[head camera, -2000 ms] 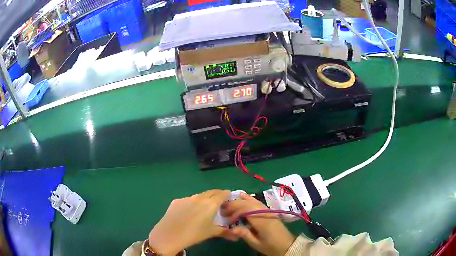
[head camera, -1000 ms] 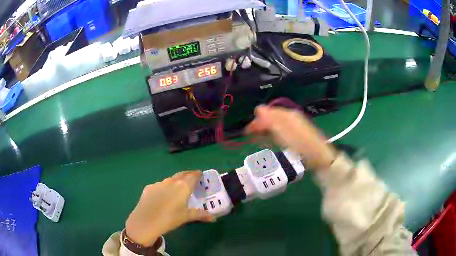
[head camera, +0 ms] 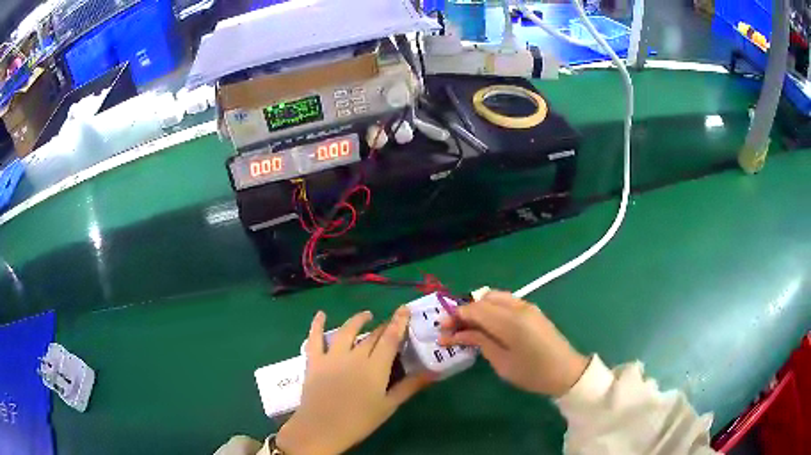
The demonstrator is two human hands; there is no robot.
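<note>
A white adapter (head camera: 430, 322) with a socket and small port slots sits on the right part of the white power strip (head camera: 283, 387). My left hand (head camera: 356, 382) lies over the strip with fingers spread, its fingertips at the adapter's left side. My right hand (head camera: 516, 342) pinches the red-black test lead (head camera: 447, 304) over the adapter's right side; its plug end is hidden by my fingers. Another white adapter (head camera: 69, 377) lies pins up at the edge of the blue mat (head camera: 25, 382). The panel meter (head camera: 298, 161) reads 0.00 and -0.00.
The bench instrument (head camera: 311, 108), with a pale sheet (head camera: 302, 35) on top, stands on a black box (head camera: 400, 209). A tape roll (head camera: 509, 107) lies on the box. A white cord (head camera: 626, 169) curves at right. A grey post (head camera: 770, 98) and red crate (head camera: 774, 413) are farther right.
My right hand has come down with the lead to the right adapter. My left hand has moved onto the strip toward that adapter. The meter readings dropped from 0.83 and 2.56 to zero.
</note>
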